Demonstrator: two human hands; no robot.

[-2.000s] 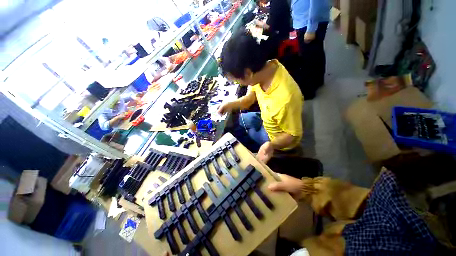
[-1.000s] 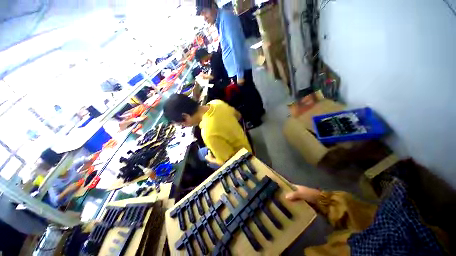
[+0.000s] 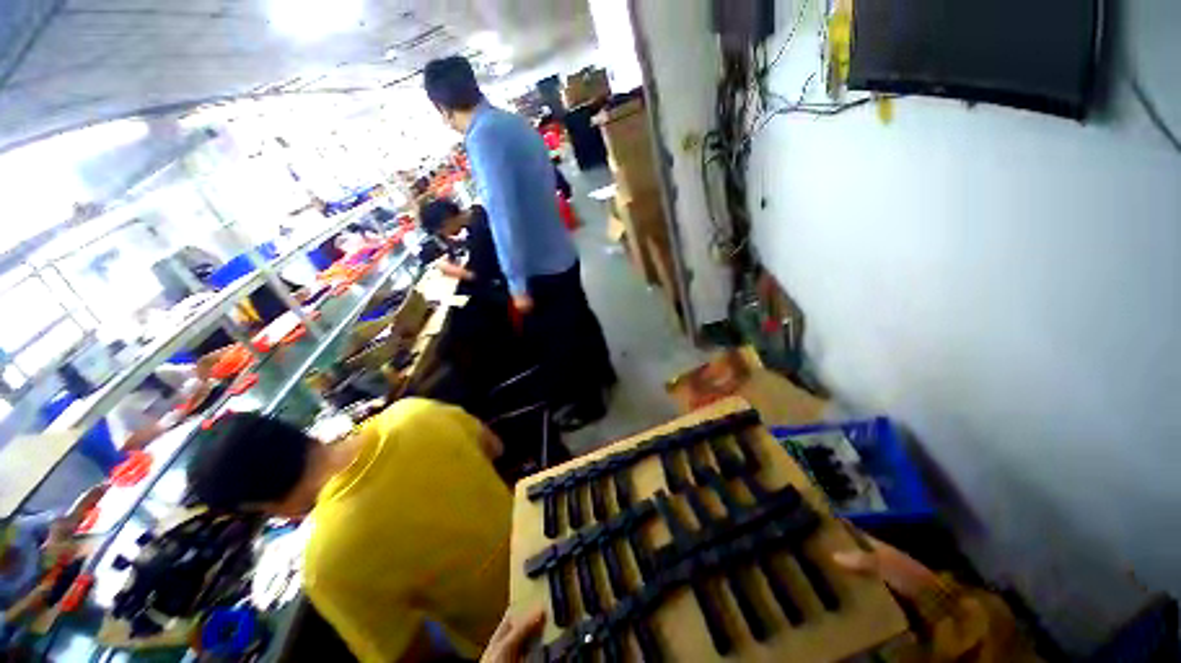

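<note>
A tan board [image 3: 855,619] is held up and tilted in front of me at the bottom centre. Black comb-like moulded parts [image 3: 738,553] lie on it in rows, their long fingers pointing down towards me. My right hand [image 3: 894,570] grips the board's right edge, with a mustard-coloured sleeve behind it. My left hand [image 3: 514,637] is at the board's lower left edge, partly cut off by the picture's bottom; its fingers are on the edge.
A person in a yellow shirt [image 3: 412,518] sits close on the left at the bench with black parts [image 3: 181,570]. A person in blue [image 3: 518,194] stands in the aisle ahead. A blue crate [image 3: 907,473] lies by the right wall. A dark screen [image 3: 978,52] hangs above.
The view has swung right and up, bringing the wall and screen in. The board stays held and now appears further right. My left hand has come into view at its lower left.
</note>
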